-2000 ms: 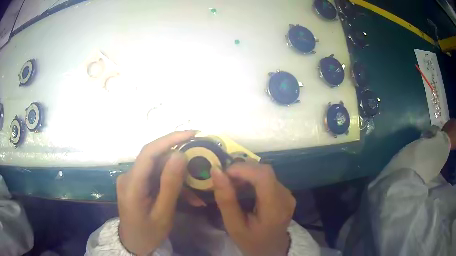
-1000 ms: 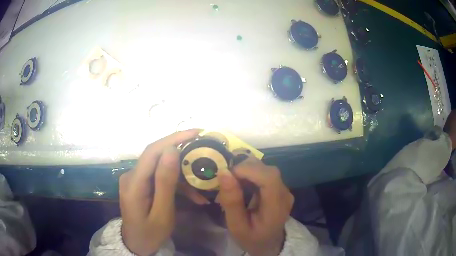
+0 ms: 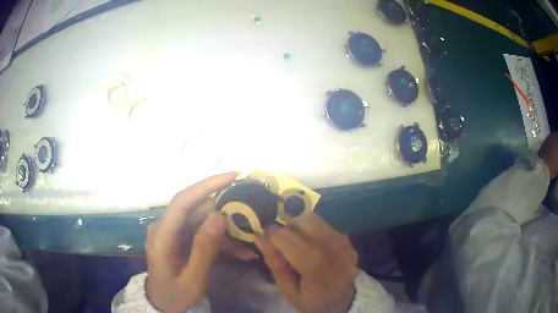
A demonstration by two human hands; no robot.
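Observation:
My left hand (image 3: pixel 186 241) holds a round black watch housing (image 3: pixel 260 198) by its left edge, at the front edge of the mat. My right hand (image 3: pixel 312 260) pinches a cream ring adhesive (image 3: pixel 249 237) at its lower right side. The ring is tilted over the lower part of the housing, and its left side is near my left thumb. A yellow adhesive backing sheet (image 3: pixel 311 194) with ring shapes sticks out behind the housing, above my right fingers. Which fingers hold the sheet is hidden.
Several dark housings (image 3: pixel 344 109) lie at the right of the white mat (image 3: pixel 214 73). Several pale-ringed housings (image 3: pixel 45 154) lie at far left. A pale liner piece (image 3: pixel 125 98) lies left of centre. A neighbour's sleeve (image 3: pixel 489 226) and a paper with small parts (image 3: pixel 527 101) are at right.
The ring lay over the housing's middle before. It is now lower and tilted, with more of the black face showing. More of the yellow sheet's right ring is visible.

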